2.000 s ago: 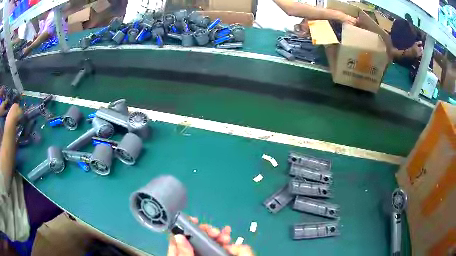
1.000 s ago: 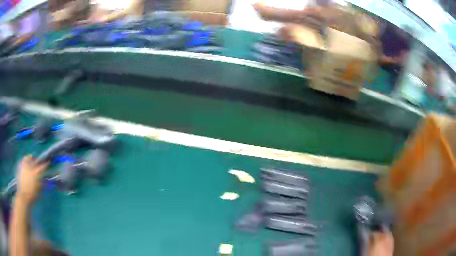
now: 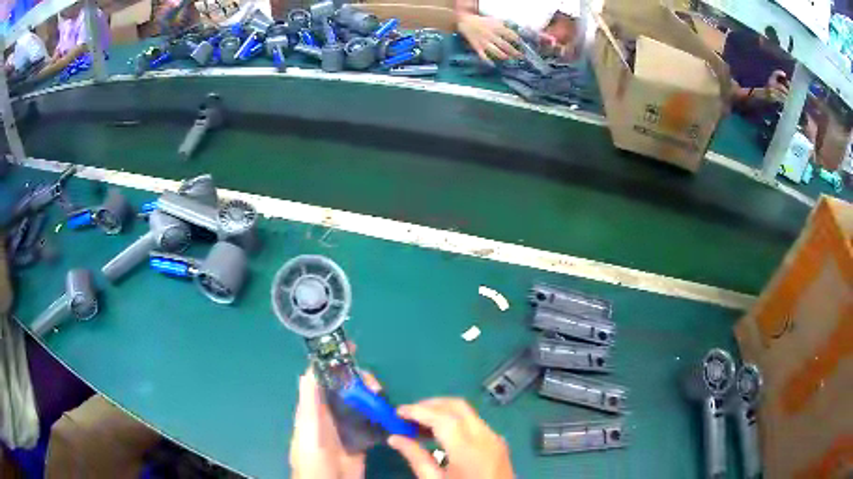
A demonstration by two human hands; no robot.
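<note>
A half-assembled handheld fan [image 3: 311,296] is held upright at the lower centre, its round grille facing me. Its open handle shows a circuit board [image 3: 331,357] and a blue battery [image 3: 376,408]. My left hand [image 3: 318,432] grips the handle from the left and below. My right hand [image 3: 460,438] has its fingers on the lower end of the blue battery. Several loose handle covers [image 3: 572,356] lie in a column right of centre, one angled beside them.
Two closed-handle fans [image 3: 716,374] stand beside the taped carton [image 3: 806,346] at right. More fans [image 3: 223,271] lie at left. The conveyor belt [image 3: 393,196] runs beyond the pale rail [image 3: 449,245], with one fan on it. Across it, a person's hand [image 3: 491,37] touches dark parts near an open carton [image 3: 666,108].
The closed fan held earlier now lies with another by the taped carton. My hands now hold an open fan with a blue battery. The neighbour's hand at left has gone from view.
</note>
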